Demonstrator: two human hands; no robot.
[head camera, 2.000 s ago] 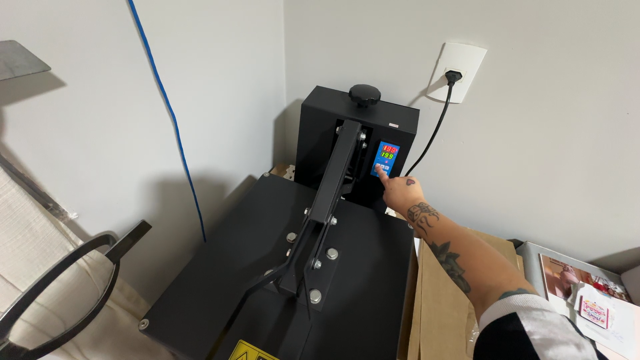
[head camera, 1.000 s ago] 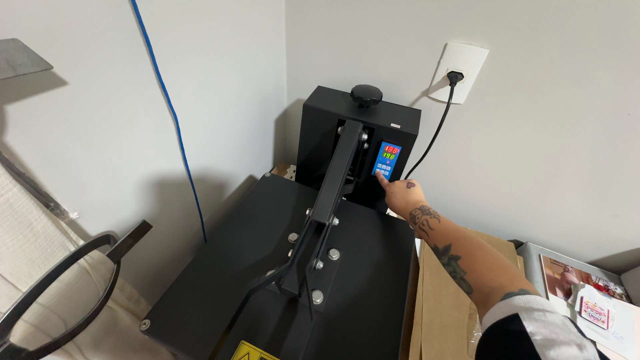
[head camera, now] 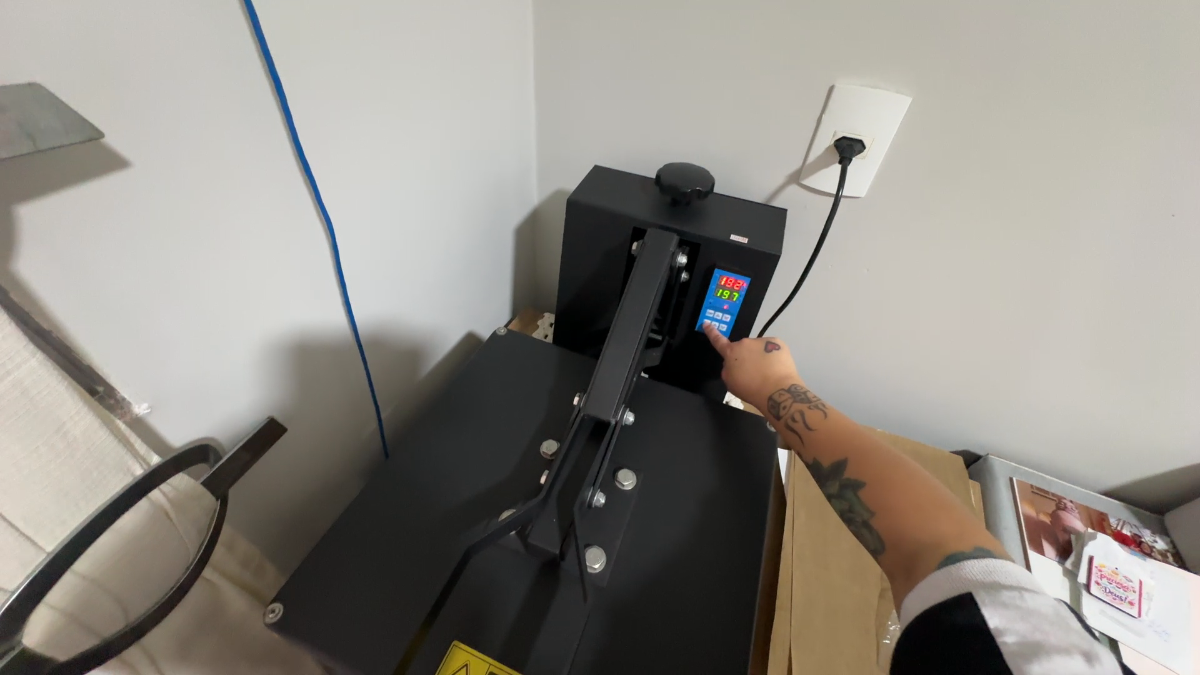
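Observation:
My right hand [head camera: 755,366] reaches in from the lower right, its index finger touching the lower buttons of a blue digital control panel [head camera: 726,298] with lit red and green digits. The panel sits on the upright black housing [head camera: 600,272] of a heat press, which has a round black knob [head camera: 685,182] on top. The hand holds nothing; its other fingers look curled. In front of the housing lies the press's broad black upper plate [head camera: 450,487], with a long metal lever arm [head camera: 630,337] and several bolts above it. My left hand is not in view.
A black power cord [head camera: 814,262] runs to a white wall outlet [head camera: 877,112]. Brown cardboard [head camera: 834,581] lies right of the press, near a grey box [head camera: 998,478] with printed pictures. At left are a blue cable [head camera: 323,211], a black looped frame [head camera: 108,525] and pale cloth [head camera: 47,412].
The index finger stays at the panel's lower buttons, while the lit digits have changed. The press has not moved.

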